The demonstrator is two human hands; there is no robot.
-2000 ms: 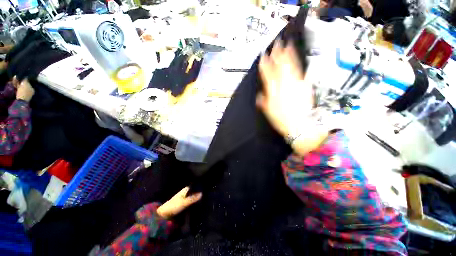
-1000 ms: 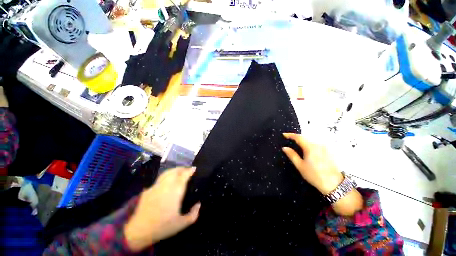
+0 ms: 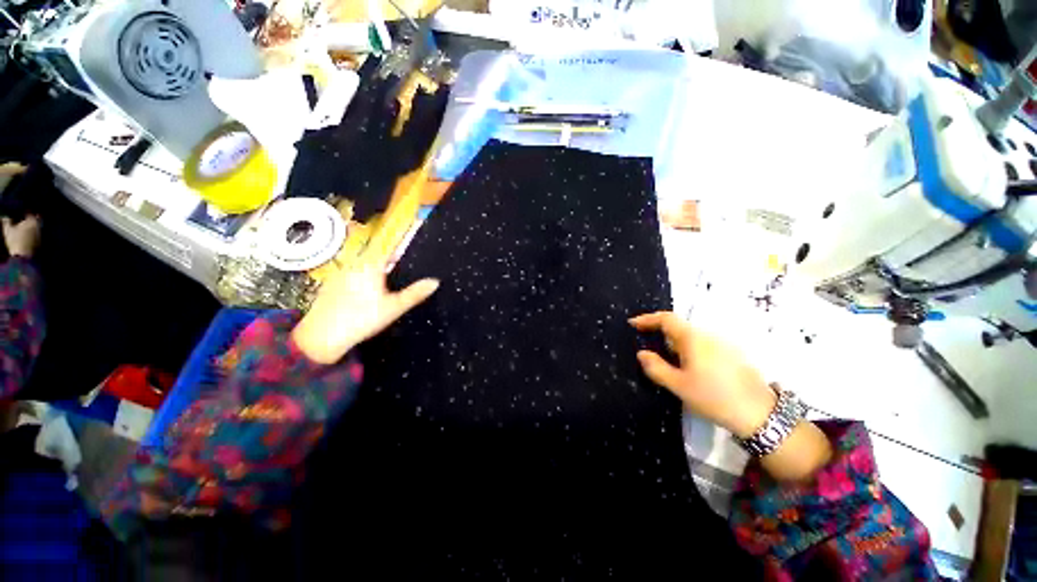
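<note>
The black garment panel [image 3: 534, 273] with tiny white specks lies spread over the table, its narrow end at the back and its wide end down over my lap. It covers part of the clear sewing template [image 3: 671, 114], whose slot and strips show behind the panel's far edge. My left hand [image 3: 358, 305] is at the panel's left edge, fingers apart, thumb over the cloth. My right hand [image 3: 705, 375] is at the right edge, thumb and forefinger apart on or just over the cloth. Whether either hand presses the cloth cannot be told.
The white sewing machine head [image 3: 910, 193] is at the right, with a dark slim tool [image 3: 953, 381] near it. At the left are a yellow tape roll [image 3: 231, 171], a white tape roll [image 3: 301, 232], a blue basket [image 3: 205, 364] and another person's hand [image 3: 21, 235].
The panel's narrow end, folded narrow before, is now spread wide across the template. My left hand has moved forward and left along its edge. My right hand has hardly moved since one second ago.
</note>
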